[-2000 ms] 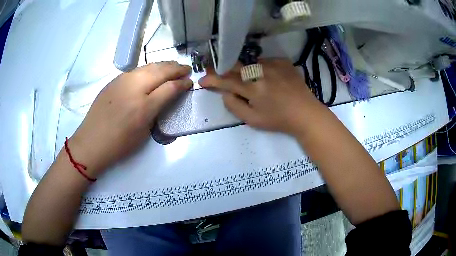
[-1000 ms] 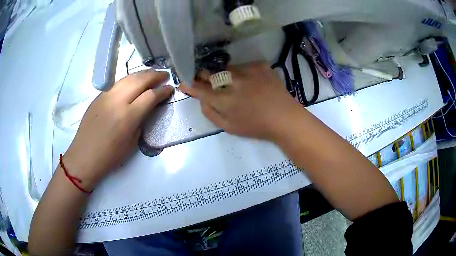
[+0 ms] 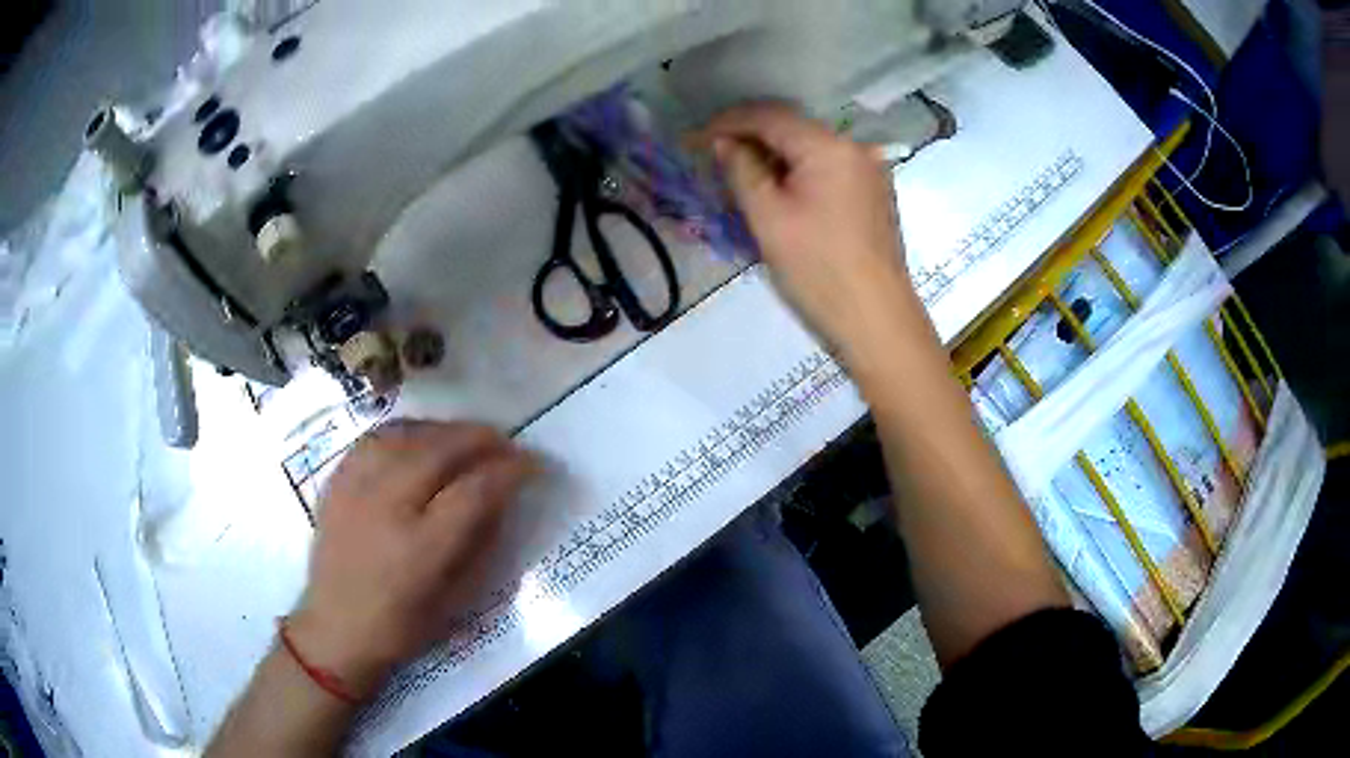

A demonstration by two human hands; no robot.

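Note:
The sewing machine head [image 3: 489, 104] spans the top, with its needle area at the left, near a cream knob [image 3: 370, 356]. My left hand [image 3: 422, 518] is blurred, just in front of the needle area, with fingers bent; whether it holds anything is unclear. My right hand [image 3: 822, 222] is raised at the right end of the purple thread bundle [image 3: 666, 185], fingers curled together; whether something is between them cannot be told. Black-handled scissors [image 3: 604, 274] lie on the bed left of the bundle. I cannot make out a fabric strip at the needle.
The white table [image 3: 711, 356] has a printed ruler [image 3: 740, 444] along its front edge. A yellow rack [image 3: 1125, 489] with white strips around it stands at the right. A pale lever [image 3: 173, 393] hangs at the left. White cables [image 3: 1207, 133] are at the upper right.
The view has swung right. My right hand has left the needle area for the thread bundle. My left hand has come off the needle area toward the table's front edge.

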